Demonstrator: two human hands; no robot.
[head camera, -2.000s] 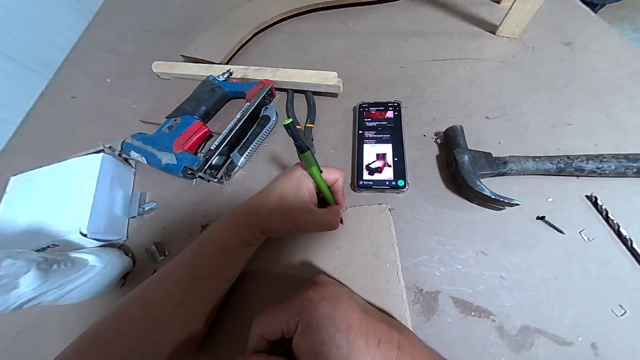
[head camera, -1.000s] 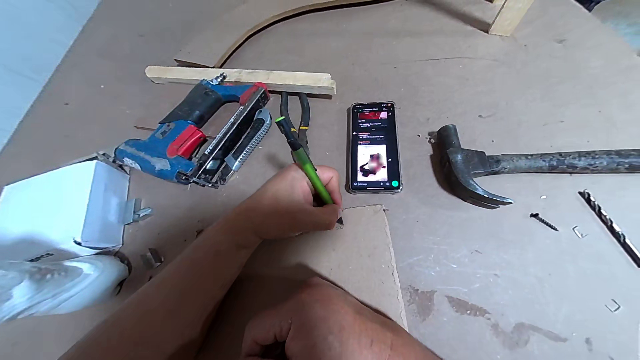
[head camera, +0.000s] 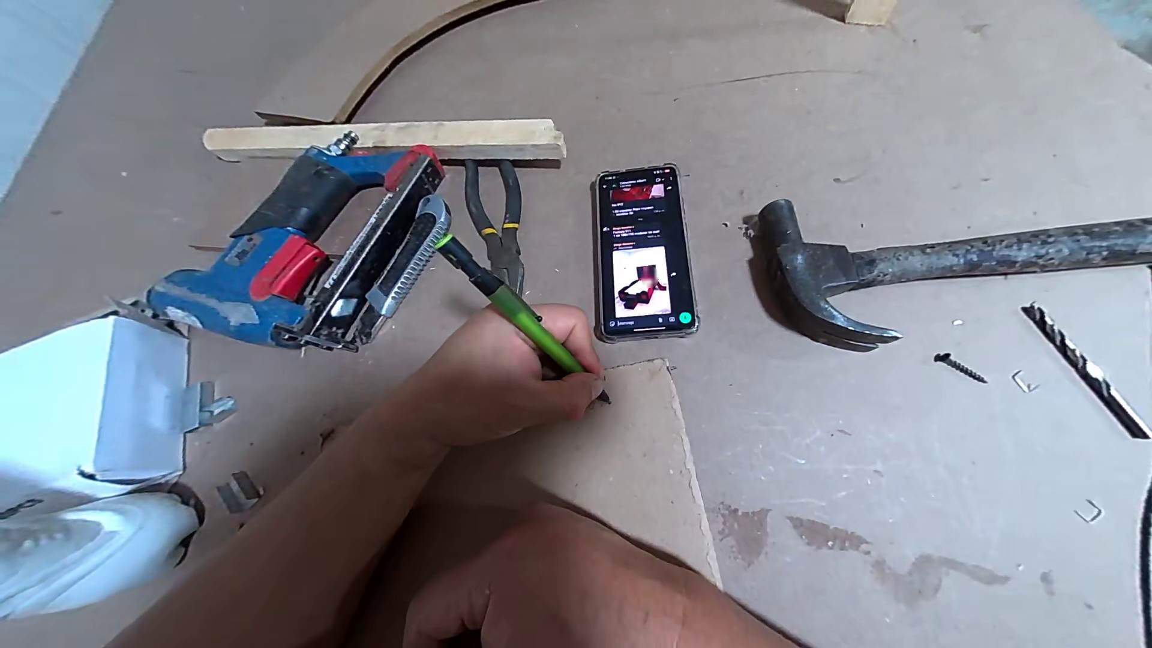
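Observation:
My left hand (head camera: 522, 378), reaching in from the lower left, is closed around a green and black pen (head camera: 531, 328). The pen leans to the upper left, its dark tip at the surface of a piece of brown board (head camera: 630, 450), near its top right corner. Nearer to me, my right hand (head camera: 531, 585) lies over the lower part of the board with its fingers curled; the fingertips are hidden. A phone (head camera: 645, 252) with a lit screen lies just beyond the board. Behind my left hand are pliers (head camera: 504, 243) with black handles.
A blue and red pneumatic stapler (head camera: 279, 243), a utility knife (head camera: 409, 256) and a wooden strip (head camera: 387, 139) lie at left, beyond a white box (head camera: 99, 396) and a white shoe (head camera: 99, 553). At right are a claw hammer (head camera: 819, 270), a screw (head camera: 961, 367), a drill bit (head camera: 1084, 369) and loose staples (head camera: 1024, 382).
My left hand has moved slightly to the right over the board with the pen, toward the top right corner. The view has shifted a little.

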